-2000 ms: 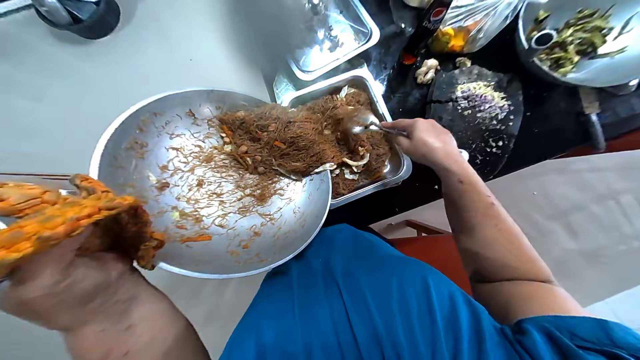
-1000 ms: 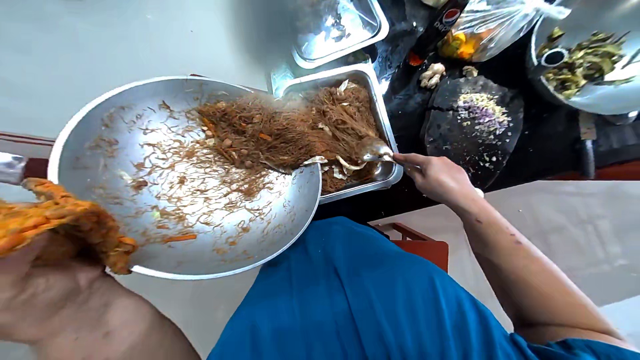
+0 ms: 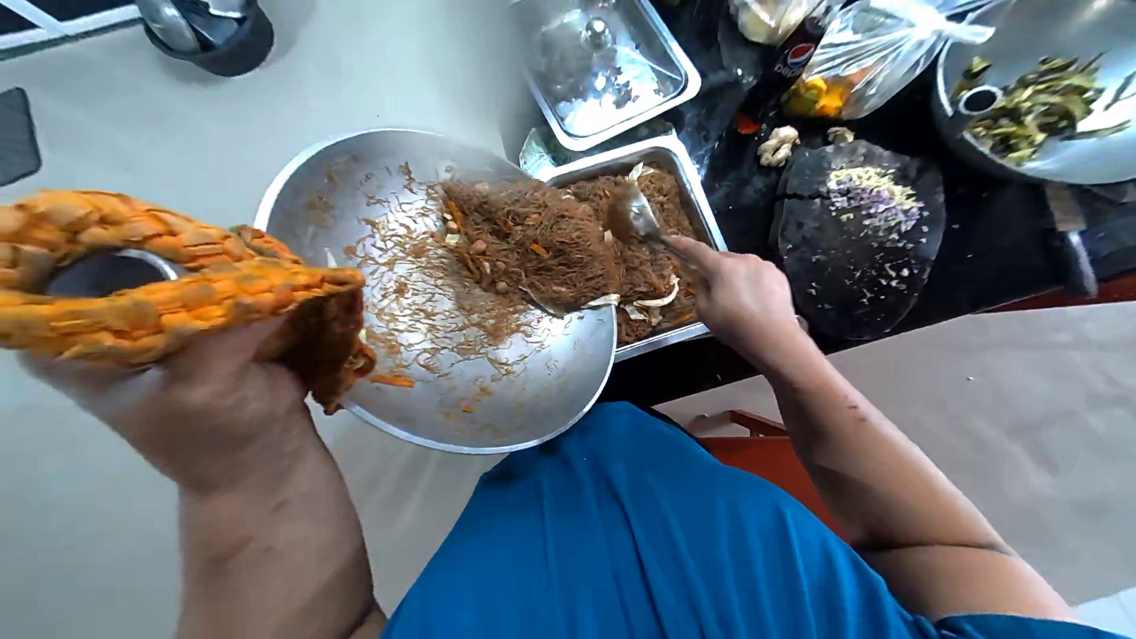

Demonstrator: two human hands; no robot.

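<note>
My left hand (image 3: 213, 399) grips an orange woven pot holder (image 3: 160, 302) at the left side of a large metal wok (image 3: 426, 390), which is tilted over a rectangular steel tray (image 3: 706, 209). Brown noodles (image 3: 541, 240) with bits of carrot lie heaped from the wok's bowl across its right side, and more noodles fill the tray. My right hand (image 3: 750, 297) holds a metal spoon (image 3: 639, 213) by its handle, the spoon's bowl resting on the noodles in the tray. The pot holder hides the part of the wok that my left hand grips.
Beyond the tray lies a shiny steel lid (image 3: 612, 71). On the dark counter are a chopping board (image 3: 861, 248) with chopped onion or garlic, ginger pieces (image 3: 778, 146), a Pepsi bottle (image 3: 794, 62), a plastic bag (image 3: 865, 62), a knife (image 3: 1074, 240) and a wok of green leaves (image 3: 1047, 106). A red chair (image 3: 772, 461) stands below.
The spoon has moved from the tray's near right part to farther up on the noodles. The view has shifted, with more of the pot holder showing.
</note>
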